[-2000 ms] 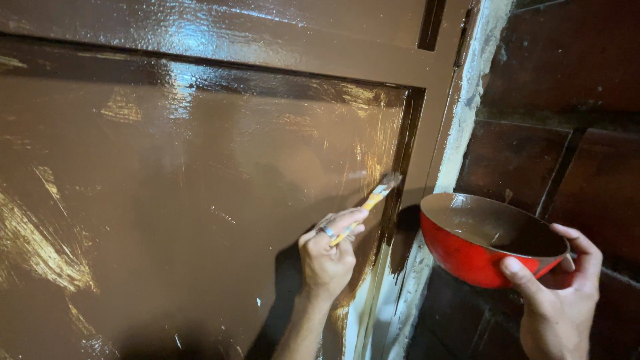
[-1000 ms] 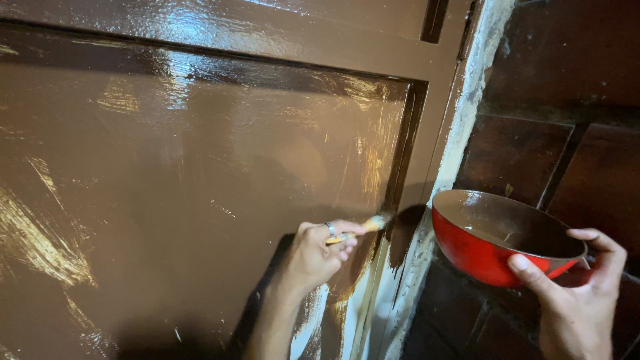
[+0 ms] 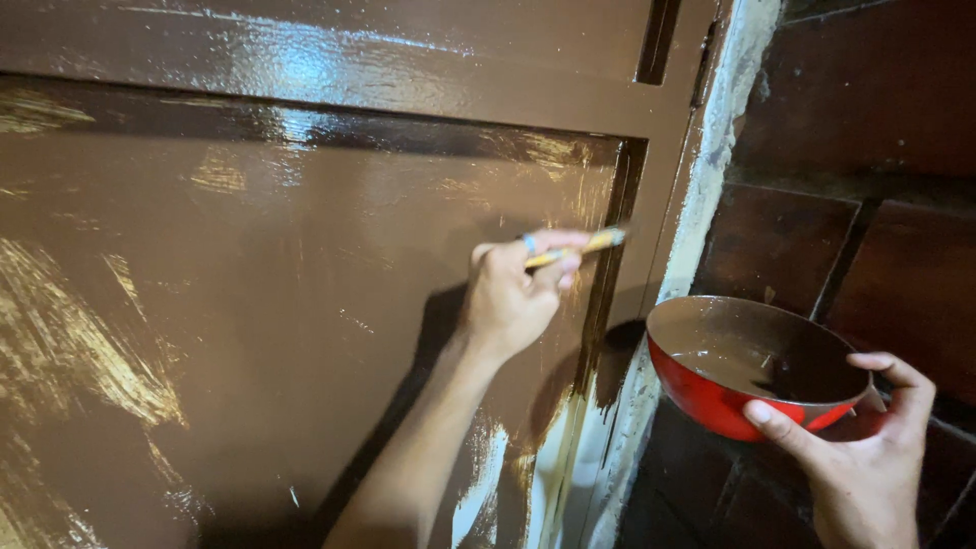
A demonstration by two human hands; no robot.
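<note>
A small paintbrush with a yellow handle is pinched in my left hand, which wears a ring. The bristles, somewhat blurred, are at the dark groove on the right edge of the recessed door panel. Brown paint covers much of the panel, with yellowish streaks at the left and upper right and pale areas at the lower right. My right hand holds a red bowl by its right side, thumb on the outside and a finger at the rim. Brown paint coats its inside.
A rough, pale strip of wall edge runs down beside the door frame. Right of it is a wall of dark reddish tiles with dark joints, behind the bowl. A hinge shows near the top of the frame.
My left hand has moved up along the panel's right edge since one second ago, still holding the brush. The bowl stays in my right hand, slightly further right than two seconds ago.
</note>
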